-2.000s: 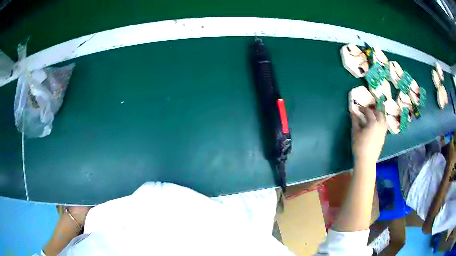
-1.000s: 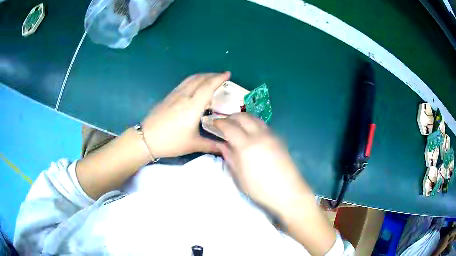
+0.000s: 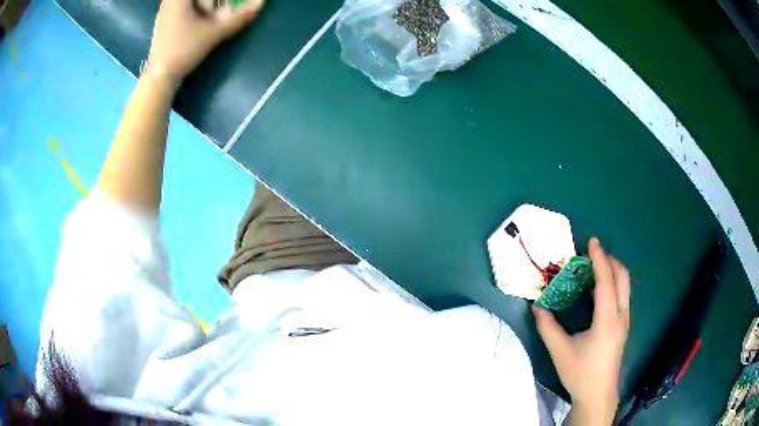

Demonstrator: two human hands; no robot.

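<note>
A cream hexagonal housing point(image 3: 523, 254) lies on the green table at centre right, with a small black connector and red wires inside. My right hand point(image 3: 589, 333) holds a green circuit board point(image 3: 569, 284) by its edges, tilted at the housing's lower right rim. My left hand point(image 3: 193, 33) is stretched out to the top left, cut off by the picture's edge. It is on another housing with a board point(image 3: 236, 3), mostly hidden by the hand and the edge.
A clear plastic bag of screws point(image 3: 404, 46) lies at the top. The black electric screwdriver point(image 3: 684, 333) lies at the right, beside more housings with boards point(image 3: 746, 391) at the edge. A white-edged belt point(image 3: 657, 125) curves behind. Blue floor shows at left.
The view has turned left. My left hand has left the near housing and reached out to the far left. My right hand has moved onto the circuit board, now beside the open housing.
</note>
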